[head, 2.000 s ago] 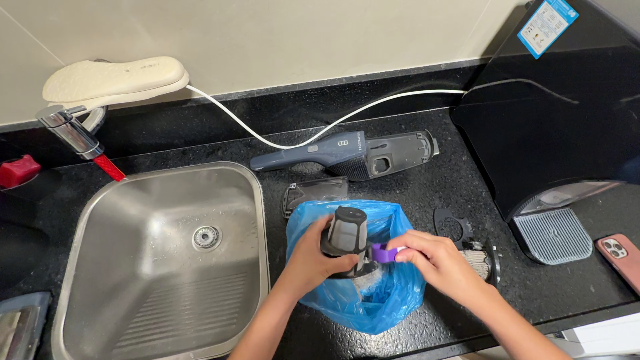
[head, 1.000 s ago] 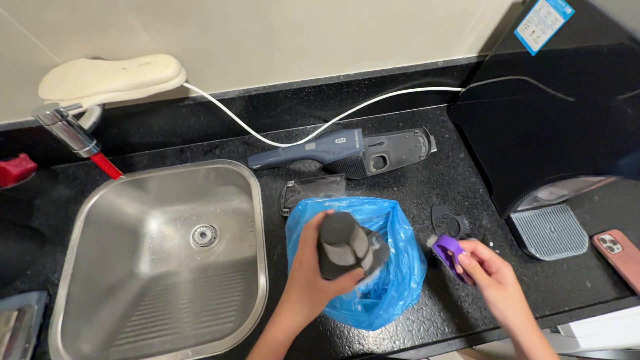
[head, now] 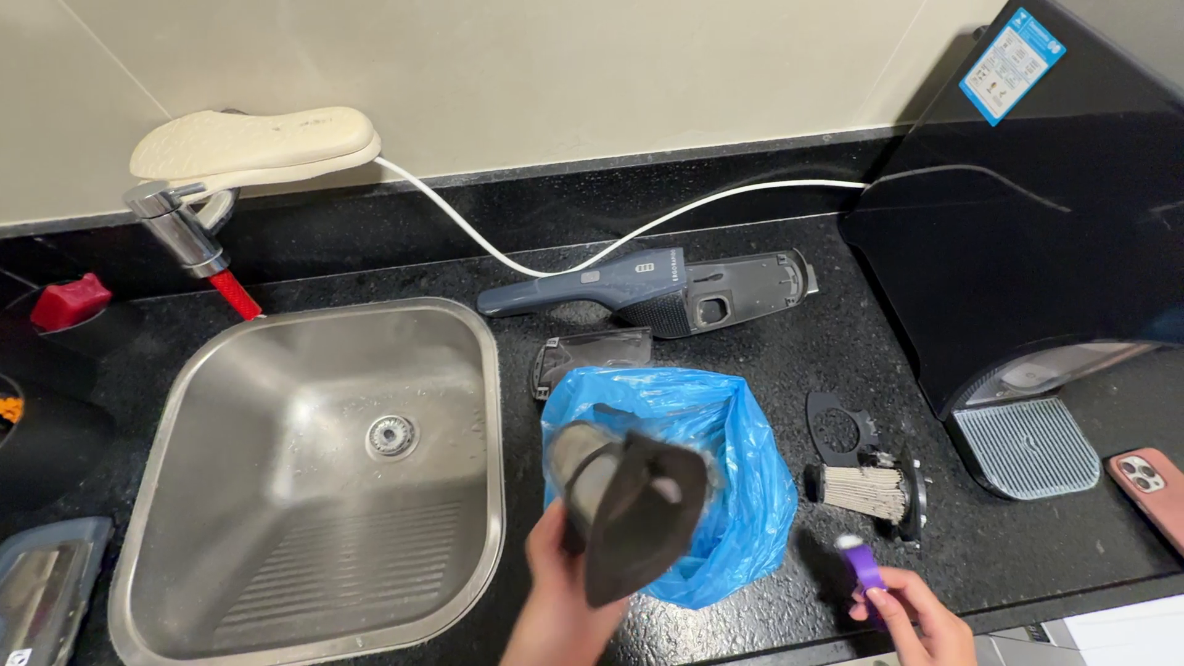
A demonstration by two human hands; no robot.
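My left hand (head: pixel 564 592) grips a dark filter housing with mesh sides (head: pixel 638 518), tilted over an open blue plastic bag (head: pixel 740 472). Between the fingertips of my right hand (head: pixel 911 610) is a small purple brush (head: pixel 862 566), low at the right of the bag. A dusty pleated filter (head: pixel 865 492) and a flat dark ring-shaped part (head: pixel 832 427) lie just above that hand. Behind the bag rest a handheld vacuum cleaner body (head: pixel 638 282) and a clear dark plastic cover (head: pixel 592 356).
Left of the bag is a stainless steel sink (head: pixel 310 462) under a chrome tap (head: pixel 176 227). A black appliance with a drip tray (head: pixel 1027 449) stands at right, beside a phone in a pink case (head: pixel 1152 490). A white cable (head: pixel 684 208) runs along the backsplash.
The purple brush, inside the bag's mouth with my right hand two seconds ago, is now out to the right and lower. My left hand has tipped the filter housing over, its wide end toward the camera.
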